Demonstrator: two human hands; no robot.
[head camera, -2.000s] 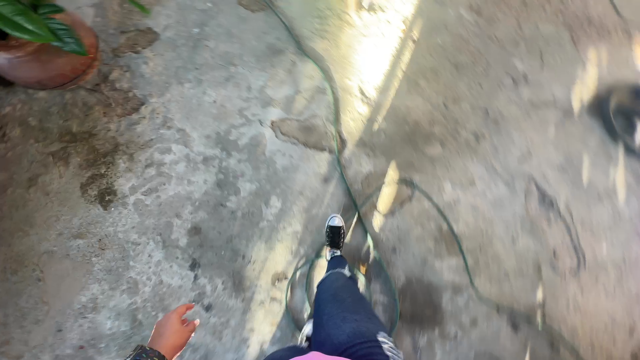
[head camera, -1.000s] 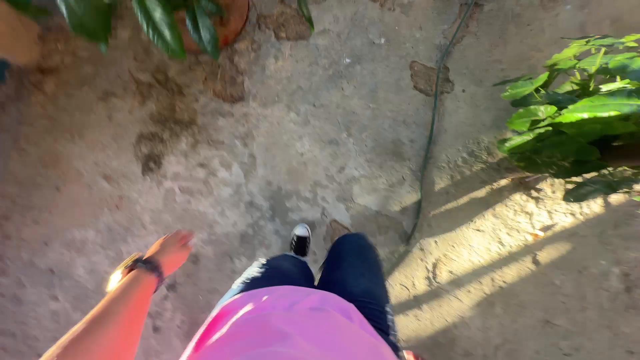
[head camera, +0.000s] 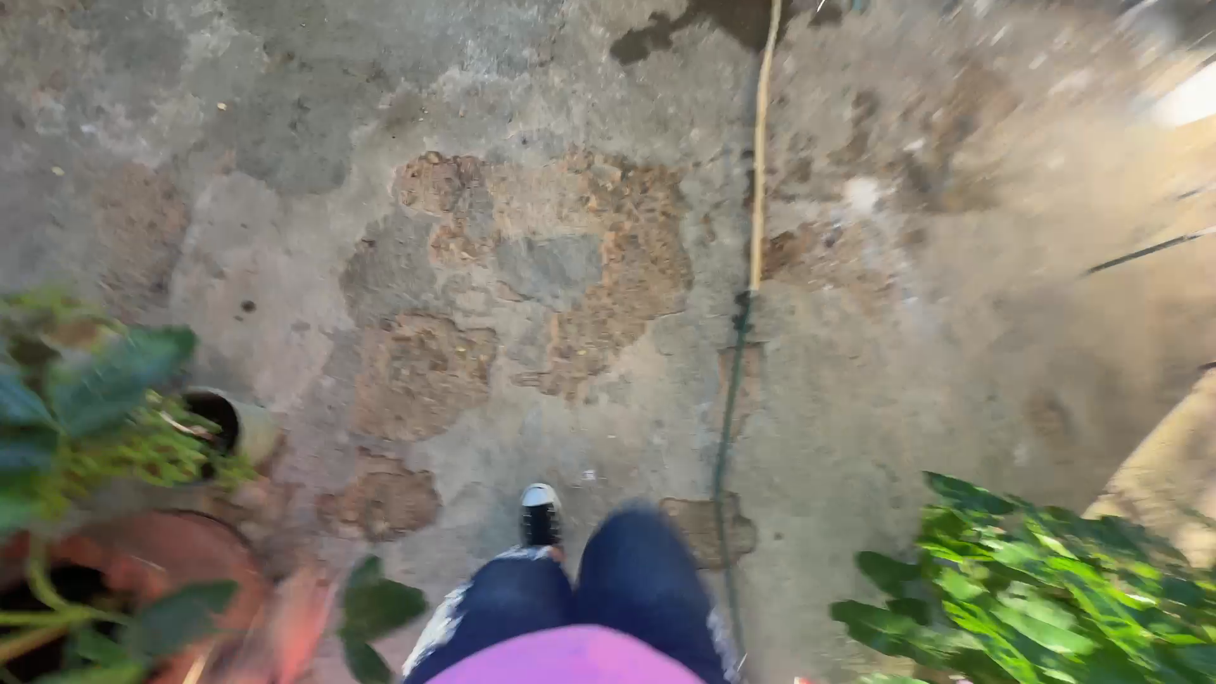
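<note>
Beside the clay pot at the lower left is a blurred reddish shape (head camera: 299, 622), partly behind leaves; I cannot tell whether it is my left hand. My right hand is out of view. My legs in dark blue ripped jeans (head camera: 641, 570) and a pink top (head camera: 579, 660) fill the bottom centre. One black sneaker with a white toe (head camera: 541, 518) is on the concrete floor (head camera: 608, 446). To the right of my legs a garden hose runs up the floor, its near length green (head camera: 730, 408) and its far length pale yellow (head camera: 760, 161), joined at a dark coupling (head camera: 742, 312).
A large terracotta pot (head camera: 204, 560) with a leafy plant (head camera: 104, 380) stands at the lower left, a smaller pale pot (head camera: 255, 432) just beyond it. A bushy green plant (head camera: 1035, 589) is at the lower right. The floor has rough, broken patches (head camera: 627, 275) and a dark stain (head camera: 703, 24).
The view has moved along the floor. My left hand, plainly seen with its fingers apart in both earlier frames, is no longer clearly visible. The hose's pale length and coupling have come into view.
</note>
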